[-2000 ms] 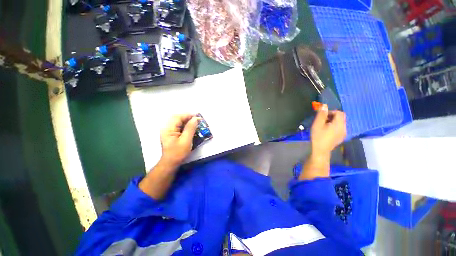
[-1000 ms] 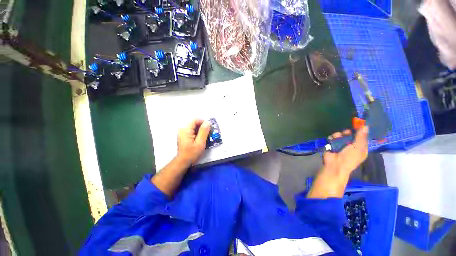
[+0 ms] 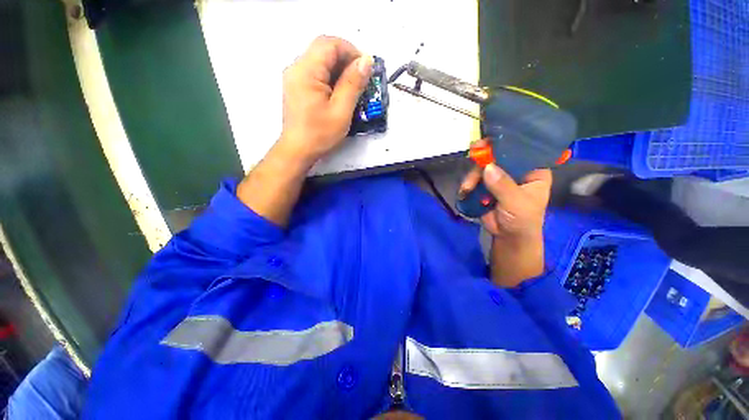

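Observation:
My left hand [image 3: 323, 102] holds a black plastic housing [image 3: 379, 125] on the white work sheet [image 3: 439, 41]. Inside the housing is a small green circuit board, partly hidden by my fingers, with a blue terminal block [image 3: 374, 109] beside it. My right hand [image 3: 513, 197] grips the soldering gun [image 3: 526, 131] by its handle, with the thumb by the orange trigger. The gun's long metal tip points left and ends just right of the housing. I cannot tell whether the tip touches it.
The green bench [image 3: 591, 74] lies right of the sheet. A blue mesh crate [image 3: 706, 90] is at the far right. A blue bin [image 3: 620, 287] with small black parts stands lower right. A cream metal edge [image 3: 123, 156] runs along the left.
My right hand has brought the soldering gun from over the blue crate left to the housing. The view has shifted closer, and the waiting units and wire bags have left it. My left hand still holds the housing.

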